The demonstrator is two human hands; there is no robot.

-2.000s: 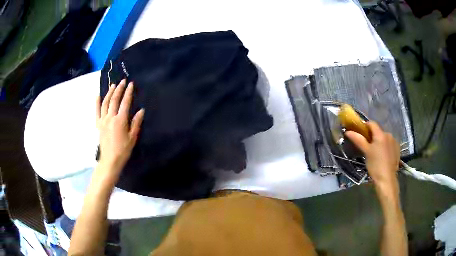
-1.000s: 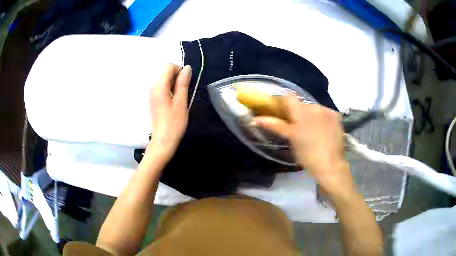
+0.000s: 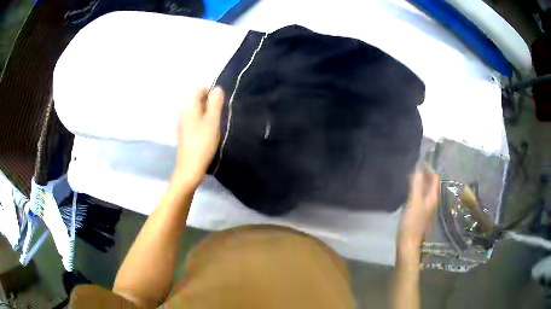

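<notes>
The dark garment (image 3: 332, 127) lies over the white padded form (image 3: 139, 78), its waistband with a thin cream line at the left. My left hand (image 3: 199, 130) grips the waistband's edge, fingertips on the cloth. My right hand (image 3: 421, 196) is blurred at the garment's lower right edge; whether it pinches the cloth cannot be told. The steam iron (image 3: 474, 208) lies on the grey rest pad (image 3: 465, 157) at the right, blurred, with no hand on it.
A blue edge (image 3: 465, 33) runs along the far right, with another blue piece at the top. A brown ribbed basket (image 3: 27, 90) is at the left edge, with pale cloth strips (image 3: 51, 211) below. Dark cloth (image 3: 175, 7) lies at the top left. A pale hose trails from the iron.
The iron has gone from the garment to the grey pad, and my right hand has let go of it. The garment now lies spread and turned, with its earlier pale print no longer at the same place.
</notes>
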